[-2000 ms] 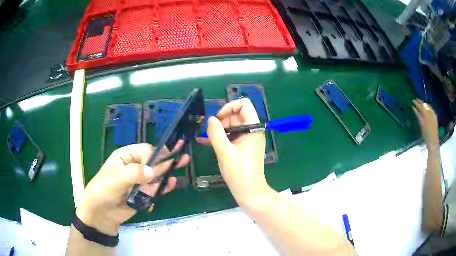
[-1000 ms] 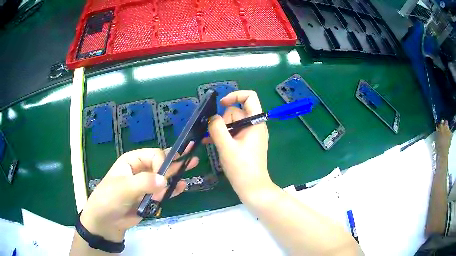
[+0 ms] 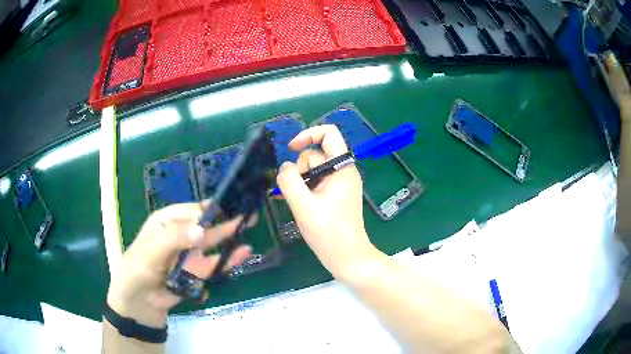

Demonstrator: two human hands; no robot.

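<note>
My left hand (image 3: 183, 249) grips a dark phone middle frame (image 3: 239, 180) by its lower end and holds it edge-on, tilted, above the belt. The frame is blurred. My right hand (image 3: 328, 187) holds a marker pen (image 3: 328, 168) like a pencil. Its bright blue cap end points up right, and its blue tip is at the held frame's right side; whether it touches I cannot tell. Several more frames with blue patches lie on the green belt behind and beside my hands, one (image 3: 171, 181) left of the held one and another (image 3: 490, 138) at the right.
A red tray (image 3: 242, 66) with one dark frame in its left pocket lies at the back, beside a black tray (image 3: 470, 31). A yellow-white strip (image 3: 109, 187) runs toward me. White paper (image 3: 443, 290) and a spare pen (image 3: 497, 302) lie along the near edge. Another person's hand (image 3: 614, 76) is at the right.
The frames lying on the belt have shifted in view, and the one at the right now lies alone. The held frame has tilted slightly. The other person's hand has moved up, away from the belt edge.
</note>
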